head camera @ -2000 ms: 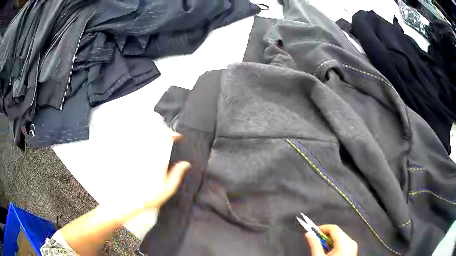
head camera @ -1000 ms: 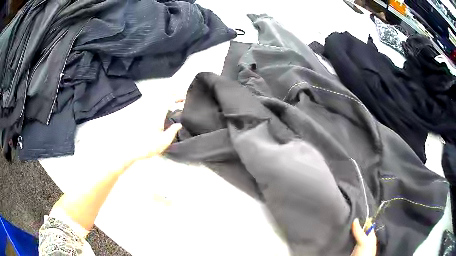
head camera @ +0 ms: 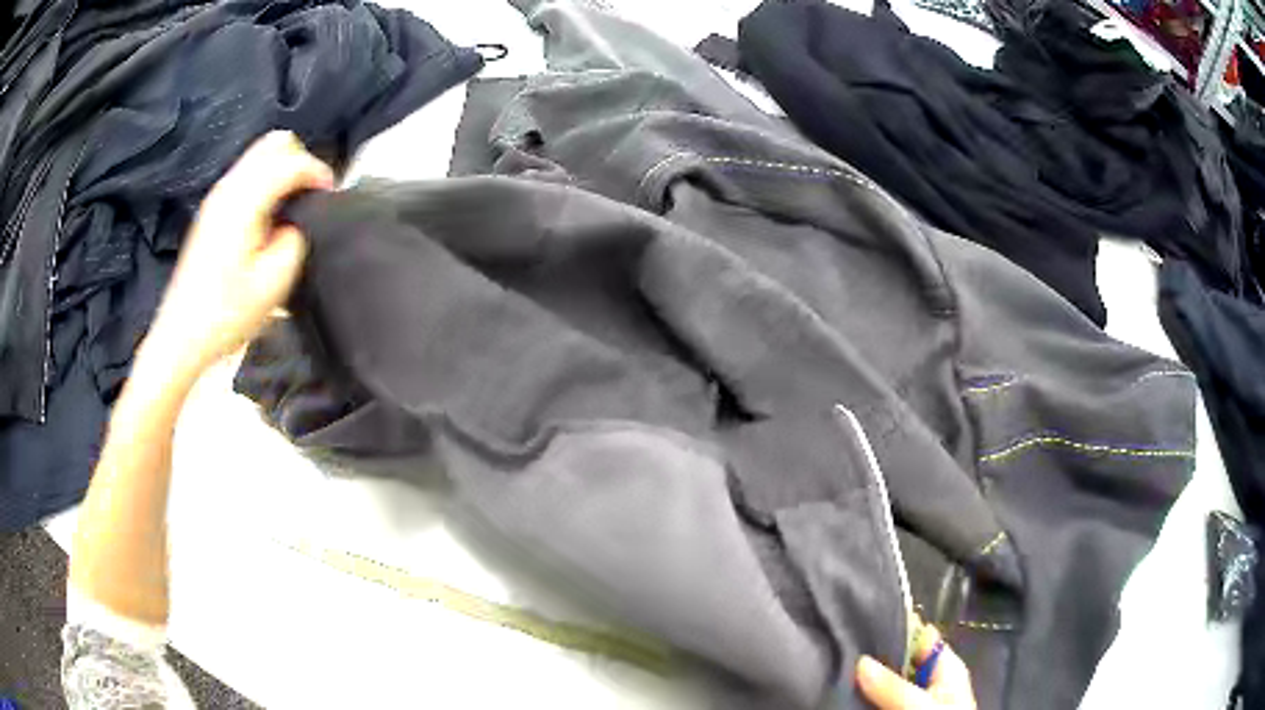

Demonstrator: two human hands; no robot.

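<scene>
The charcoal-grey garment is spread and bunched on the white table, with yellow dashed seams on its right part. My left hand grips its upper left edge and holds it raised in a fold. My right hand is cut off by the bottom edge of the picture. It holds the thread snips, whose blue handle shows between the fingers. A thin white curved line runs up from this hand over the grey cloth; I cannot tell what it is.
A heap of dark blue-grey garments lies at the left, close behind my left hand. Black garments lie at the back right. A small clear bag lies at the right edge. The white table shows at the lower left.
My left hand has moved up and left, pulling the garment's edge with it. My right hand is lower and further left in the picture. The whole view has shifted to the right.
</scene>
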